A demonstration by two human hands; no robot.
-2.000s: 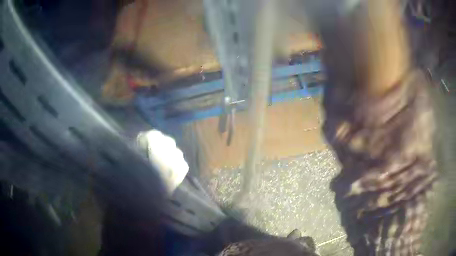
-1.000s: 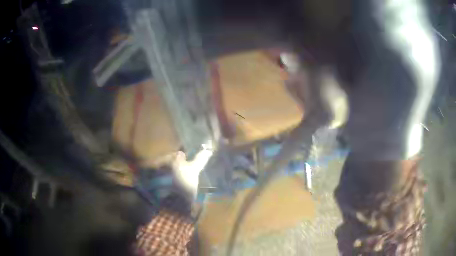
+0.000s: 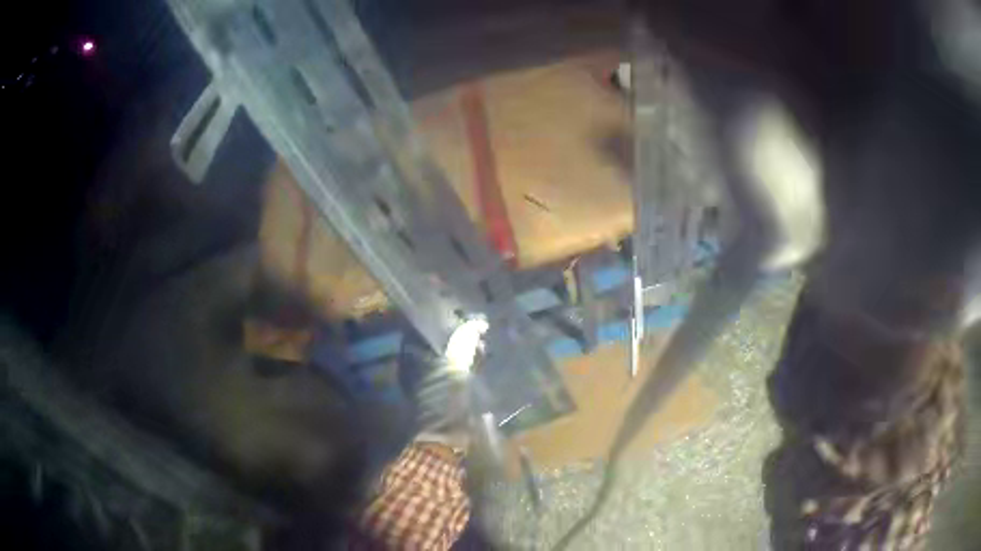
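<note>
A long grey slotted steel upright [image 3: 377,205] slants from the upper left to the centre, with a short bracket arm [image 3: 204,129] near its top. My left hand [image 3: 465,350], in an overexposed white glove with a plaid cuff, grips the upright's near edge toward its lower end. A short bright bar projects by that end. My right arm, in a plaid sleeve, comes up at the right. A blurred pale shape beyond it looks like my right hand [image 3: 787,188]; its fingers cannot be made out. A dark curved strip runs down from beside it.
A second slotted upright [image 3: 665,172] stands beyond, right of centre. Behind are a tan cardboard sheet [image 3: 559,161] with red tape [image 3: 489,178] and a blue frame [image 3: 602,334]. Floor cardboard [image 3: 645,414] lies below, on speckled grey floor [image 3: 710,484]. The left side is dark.
The held upright now slants more and shows larger, with my left hand still at its lower part. The second upright has come into view. The bright strip at the right has left view.
</note>
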